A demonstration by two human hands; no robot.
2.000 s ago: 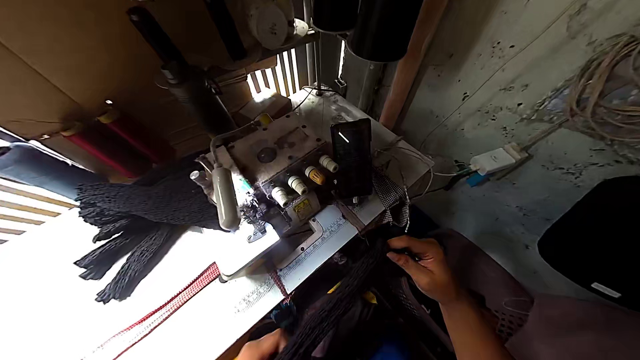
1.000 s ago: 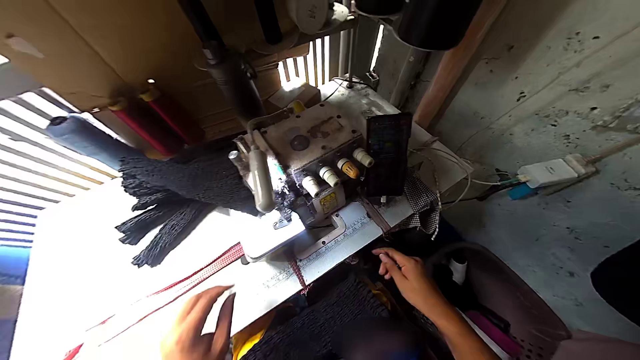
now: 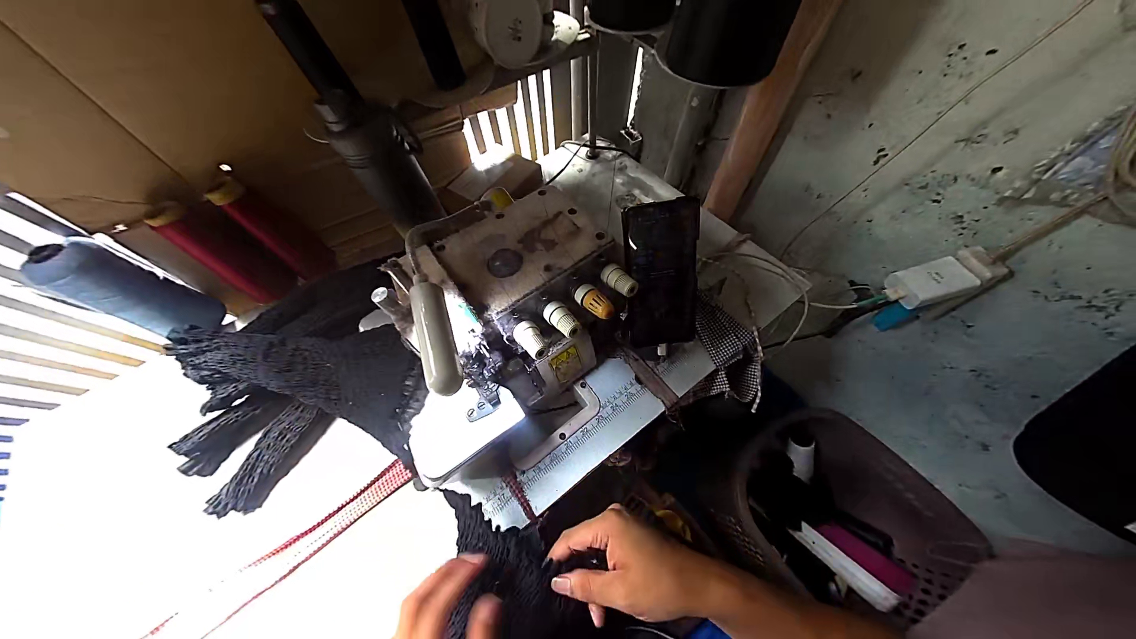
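Note:
My right hand (image 3: pixel 635 568) pinches the black crinkled fabric (image 3: pixel 510 568) between thumb and fingers at the table's front edge. My left hand (image 3: pixel 448 603) is over the same fabric at the bottom edge, fingers apart and blurred; whether it grips the cloth is unclear. Behind them stands an overlock sewing machine (image 3: pixel 524 248) with its lamp (image 3: pixel 435 337) beside the lit needle area. More black ruffled fabric (image 3: pixel 293 364) lies left of the machine. Along the table's front edge runs a measuring tape (image 3: pixel 581 444). A red-and-white checked strip (image 3: pixel 355 506) trails to the lower left.
A phone (image 3: pixel 661 271) leans upright at the machine's right, near a checked cloth (image 3: pixel 728 346). Thread cones, blue (image 3: pixel 124 288) and red (image 3: pixel 222 253), stand at the left. A plastic basket (image 3: pixel 941 515) holding various things is at the lower right; a white adapter (image 3: pixel 941 282) hangs by the wall.
My left hand has moved right from the bright tabletop to the black fabric. Black fabric now shows at the table's front edge beside my hands.

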